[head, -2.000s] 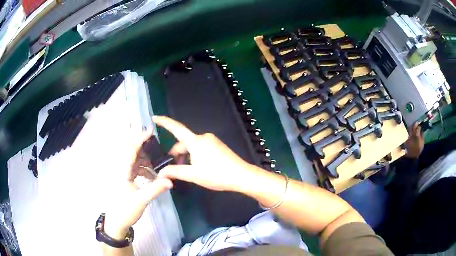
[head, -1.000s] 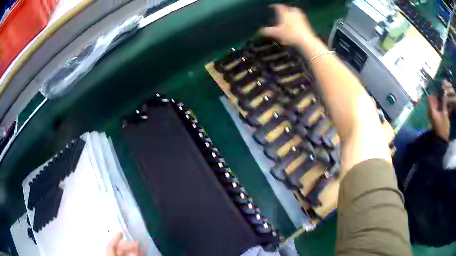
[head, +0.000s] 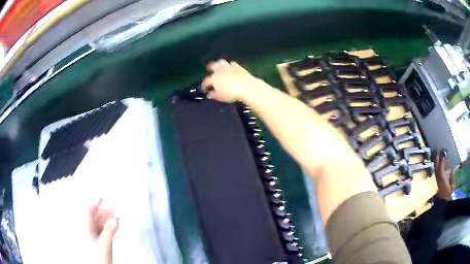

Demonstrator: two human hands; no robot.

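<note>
My right hand (head: 227, 81) is at the far end of the black mat (head: 221, 170), over black angled parts there; its fingertips are blurred and I cannot tell whether they grip one. A row of black angled parts with silver spots (head: 273, 191) runs along the mat's right edge. My left hand (head: 103, 221) is low over the white foam sheets (head: 131, 180), fingers apart and holding nothing. Slim black handle covers (head: 85, 129) lie packed side by side on the sheets.
Rows of black C-shaped parts (head: 368, 131) lie on a tan board (head: 409, 198) at right. Beyond it stands a grey machine (head: 438, 111). Another person's hand (head: 444, 175) is beside the board. A clear plastic bag (head: 147, 28) lies on the far ledge.
My right hand has moved left from above the tan board to the far end of the black mat. My left hand shows more fully over the foam sheets. The camera view has shifted.
</note>
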